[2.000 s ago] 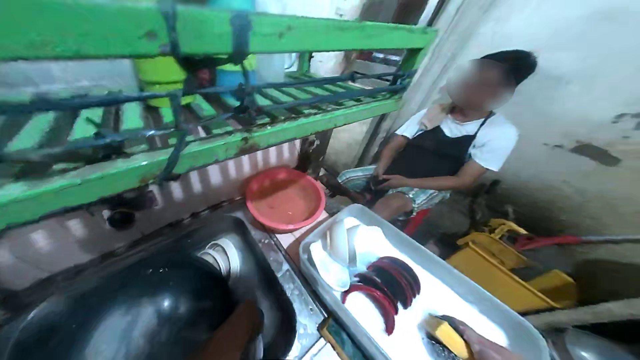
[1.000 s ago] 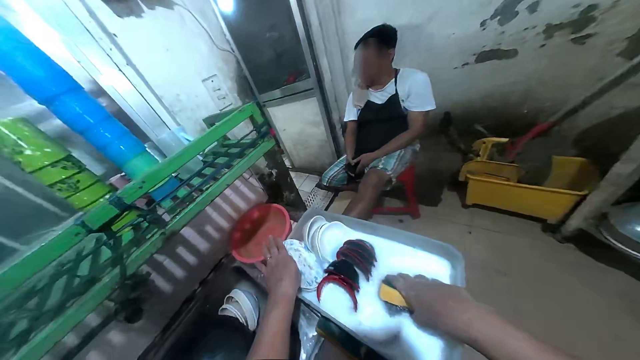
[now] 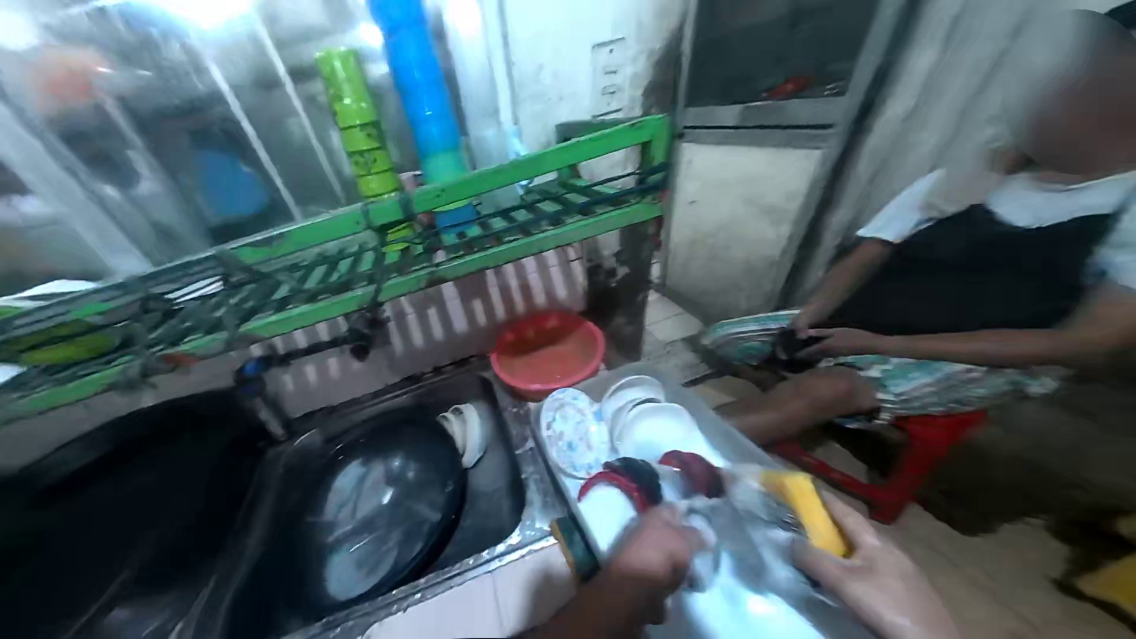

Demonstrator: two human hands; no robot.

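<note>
Over the metal tray (image 3: 692, 408) of suds, my right hand (image 3: 856, 559) holds a yellow sponge (image 3: 812, 510). My left hand (image 3: 657, 550) is closed at a blurred, clear or greyish object (image 3: 701, 550) that looks like a glass; its exact kind is unclear. At the tray's far end lie a patterned plate (image 3: 574, 432) and white bowls (image 3: 657, 430). Dark red and black dishes (image 3: 635, 479) stand between these and my left hand. Foam hides the tray's bottom.
A red plastic basin (image 3: 548, 353) stands behind the tray. Left is a sink with a black tub (image 3: 382, 506) and white bowls (image 3: 466, 433). A green rack (image 3: 532, 240) with stacked cups runs above. A seated person (image 3: 985, 275) is close on the right, on a red stool (image 3: 923, 461).
My left hand has moved from the plates at the tray's far end to the near part, beside the sponge. The patterned plate now lies uncovered. The view has swung left.
</note>
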